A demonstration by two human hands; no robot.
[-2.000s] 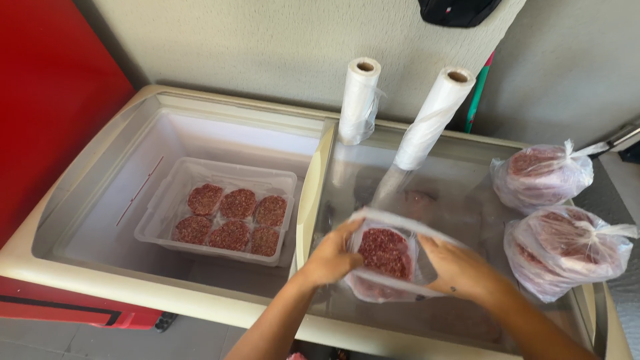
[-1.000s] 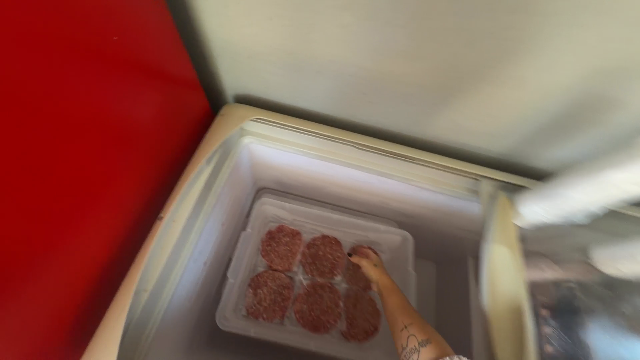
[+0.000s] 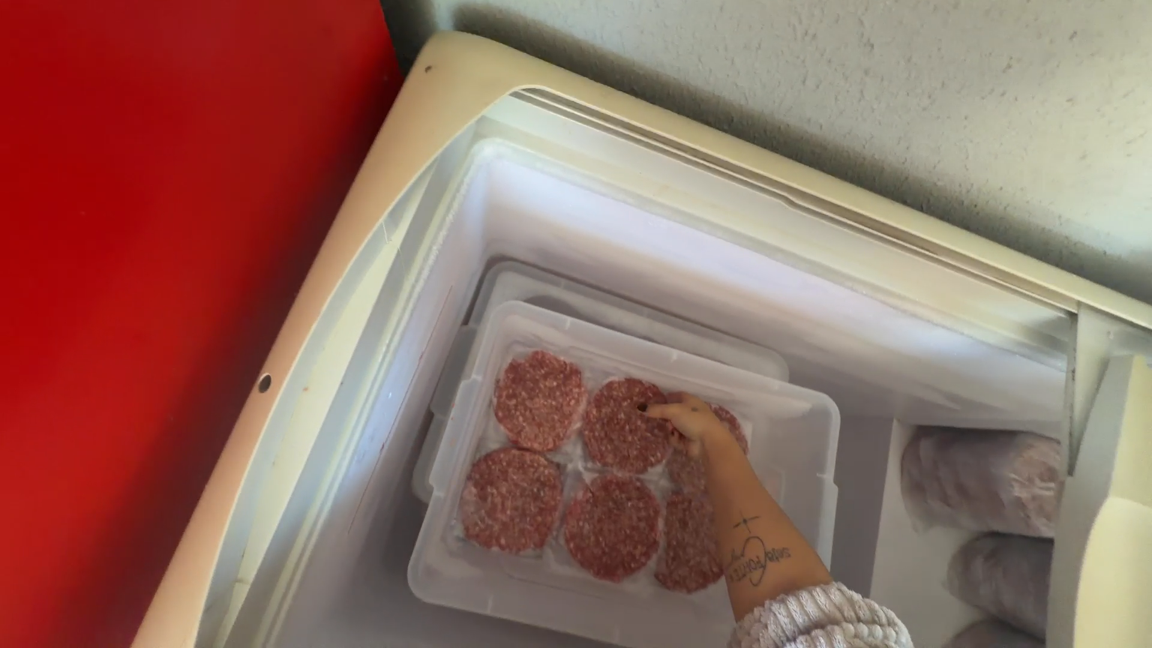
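My right hand (image 3: 693, 421) reaches into the left part of a chest freezer from the lower right. It lies over the upper right of several raw ground-meat patties (image 3: 541, 400) in a translucent plastic tray (image 3: 531, 580). A dark-nailed fingertip touches the right edge of the upper middle patty (image 3: 625, 425). Part of the upper right patty (image 3: 732, 427) shows beyond the hand, and the other fingers are partly hidden, so whether they grip anything is unclear. Clear plastic film (image 3: 576, 468) lies around the patties. My left hand is out of view.
Another translucent tray (image 3: 630, 315) sits beneath and behind this one. Plastic-wrapped packs (image 3: 981, 477) lie at the freezer's right. The cream freezer rim (image 3: 297, 333) borders the opening, with a red panel (image 3: 162, 270) on the left and a textured wall (image 3: 855, 99) behind.
Two seconds ago both hands held a plastic bag with a patty over the closed right side. My right hand is now in the tray, as one second ago. The view has swung left.
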